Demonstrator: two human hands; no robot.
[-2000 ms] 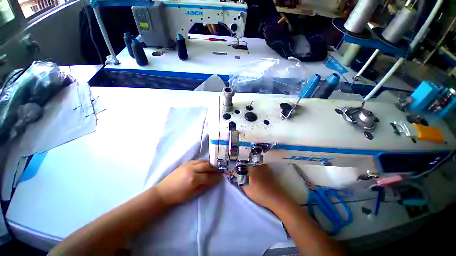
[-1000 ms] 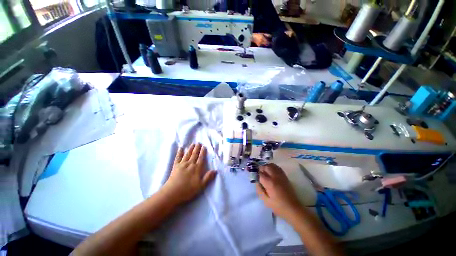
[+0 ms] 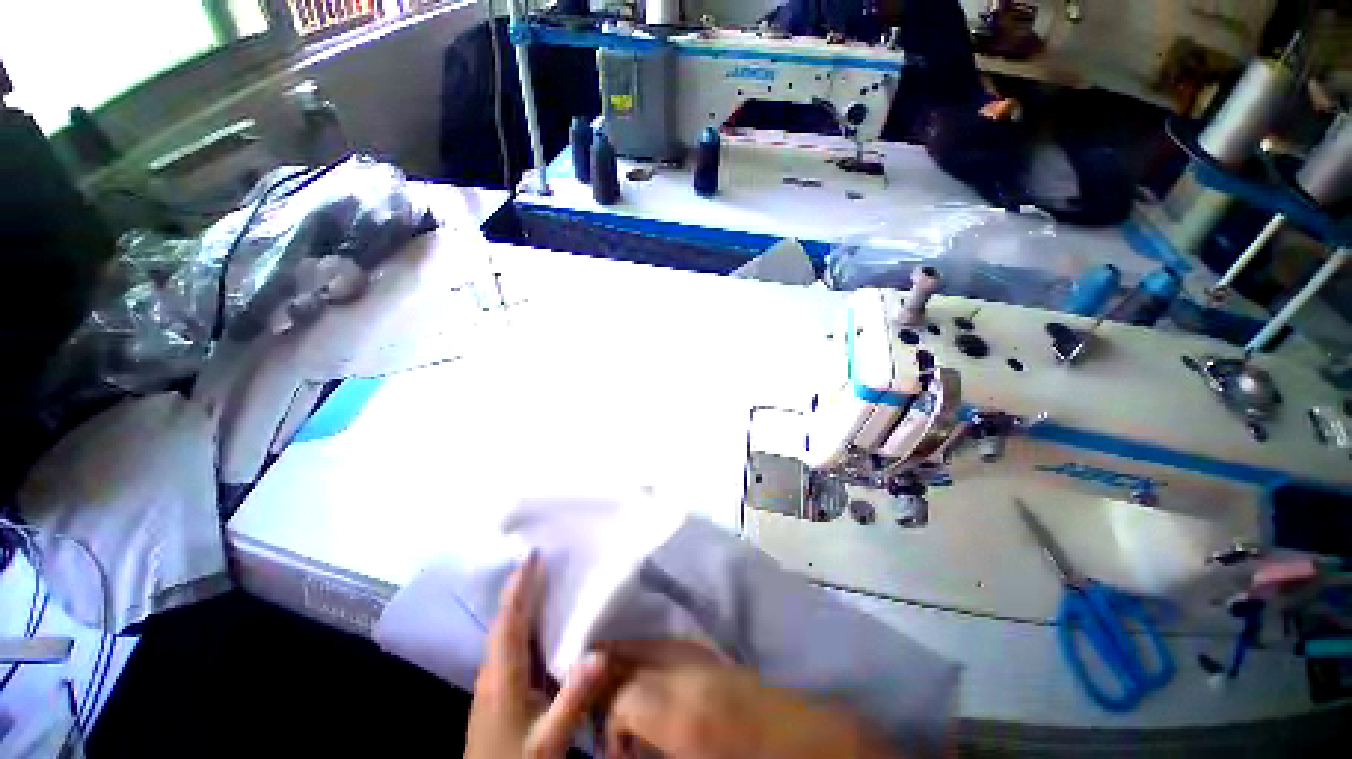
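Note:
The pale garment panel (image 3: 860, 653) is bunched and folded at the table's front edge, away from the presser foot. My left hand (image 3: 512, 675) is at its left part, fingers pointing up, with cloth between the fingers. My right hand (image 3: 727, 719) is blurred at the bottom edge and holds the cloth close beside the left. Some fingertips are hidden in the folds. The white sewing machine head (image 3: 890, 408) stands to the right, its shiny needle plate (image 3: 779, 482) uncovered.
Blue-handled scissors (image 3: 1112, 645) lie on the machine bed at right. A crumpled clear plastic bag (image 3: 297, 245) and pale sheets (image 3: 401, 319) lie at left. Grey cloth (image 3: 134, 504) hangs at the left edge. Another machine (image 3: 741, 97) stands opposite, with a person's hand (image 3: 1002, 108) beyond.
The panel has come out from under the machine head toward me and is now bunched up. Both hands moved with it to the table's front edge. The view has turned left.

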